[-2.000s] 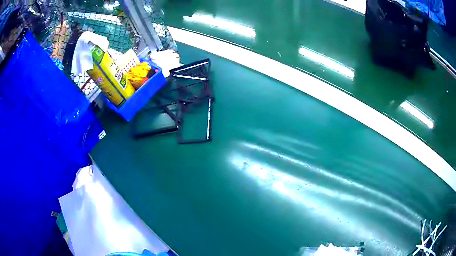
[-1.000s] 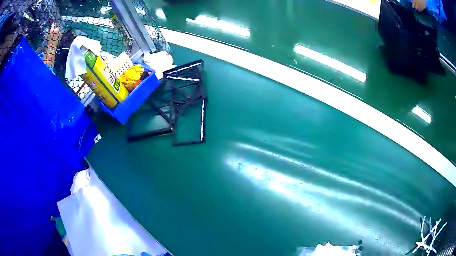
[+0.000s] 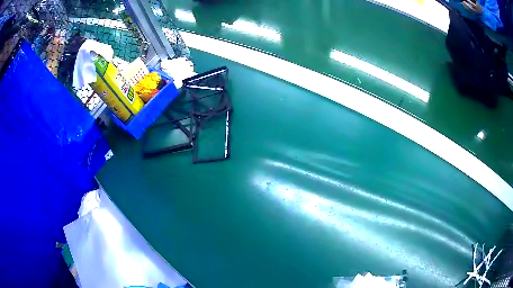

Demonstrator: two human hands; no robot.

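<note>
Neither of my hands shows; only a sliver of light blue cloth lies at the bottom edge, left of centre. On the green bench (image 3: 225,208) in front of me, thin black frames (image 3: 211,161) lie in an overlapping pile at the upper left. A heap of peeled films (image 3: 368,280) is cut off by the bottom edge. White strips (image 3: 481,267) form a small star-shaped pile at the lower right.
A blue bin (image 3: 147,119) with a yellow-green packet (image 3: 116,93) and yellow items (image 3: 148,85) stands beside the frames. A white sheet (image 3: 112,242) hangs at the left edge. Beyond the white strip (image 3: 349,93), a black housing (image 3: 478,62) sits near a person's hand (image 3: 471,6).
The black housing beyond the white strip has moved to the right, and the other person's hand and blue sleeve show more. The view has shifted slightly; the bench things lie as before.
</note>
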